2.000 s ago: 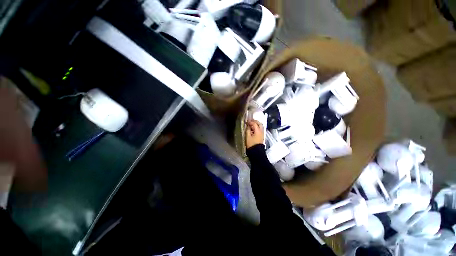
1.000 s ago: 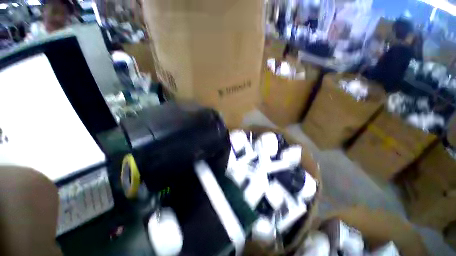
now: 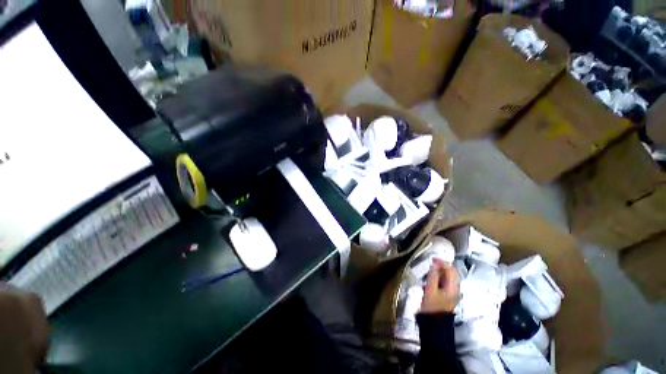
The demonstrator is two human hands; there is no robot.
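Several white dome cameras with black ball heads (image 3: 517,321) lie in a large round-mouthed brown carton (image 3: 577,292) at the lower right. My right hand (image 3: 439,287), in a black sleeve, is over the left part of this carton among the cameras. Its fingers are close together; whether they grip a camera cannot be told. My left hand (image 3: 23,332) is blurred and cut off by the left edge; its fingers and anything in it cannot be made out.
A second carton of cameras (image 3: 387,172) stands against the bench end. On the green bench (image 3: 146,292) are a mouse (image 3: 253,244), blue sticks (image 3: 212,278), yellow tape roll (image 3: 191,180), black machine (image 3: 241,124), keyboard or printed sheet (image 3: 102,245) and bright monitor (image 3: 58,139). More cartons (image 3: 562,131) stand behind.
The view has swung from the cartons up to the monitor and floor, then partly back down. My right hand, out of view one second ago, shows again over the carton. My left hand sits lower.
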